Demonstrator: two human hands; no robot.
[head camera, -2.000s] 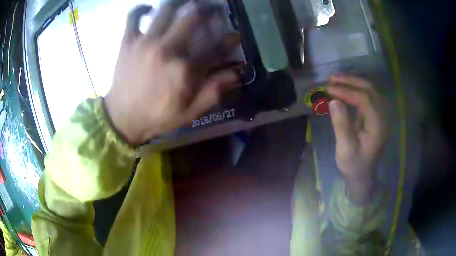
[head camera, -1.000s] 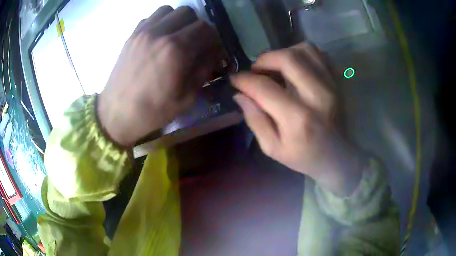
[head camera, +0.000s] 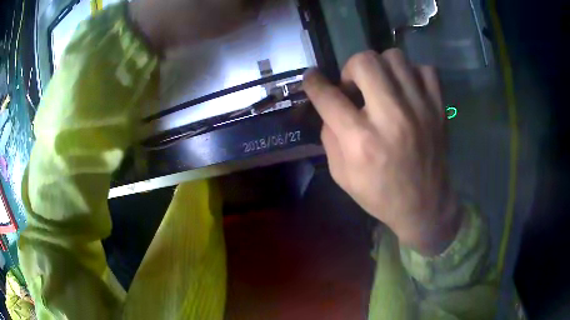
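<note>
A bright white display panel (head camera: 212, 81) lies in a black fixture (head camera: 219, 145) with "2018/06/27" printed on its front bar. A dark strip or cable (head camera: 231, 89) runs across the panel near its front edge, with a small connector (head camera: 286, 89) at the right end. My right hand (head camera: 381, 137) is at the panel's front right corner, index fingertip touching down by the connector. Whether it pinches anything is hidden. My left hand (head camera: 194, 19) is over the back of the panel, blurred, its fingers cut off by the top edge.
A green-lit ring (head camera: 451, 112) shows on the grey machine surface right of my right hand. A clear or silver plate (head camera: 444, 47) lies at the back right. A yellow line (head camera: 514, 144) runs down the right side. A red-edged item (head camera: 7, 215) is at the far left.
My left hand has moved up and away from the front corner, uncovering the panel's front edge and connector. My right hand has shifted slightly right, its index finger extended to the panel corner.
</note>
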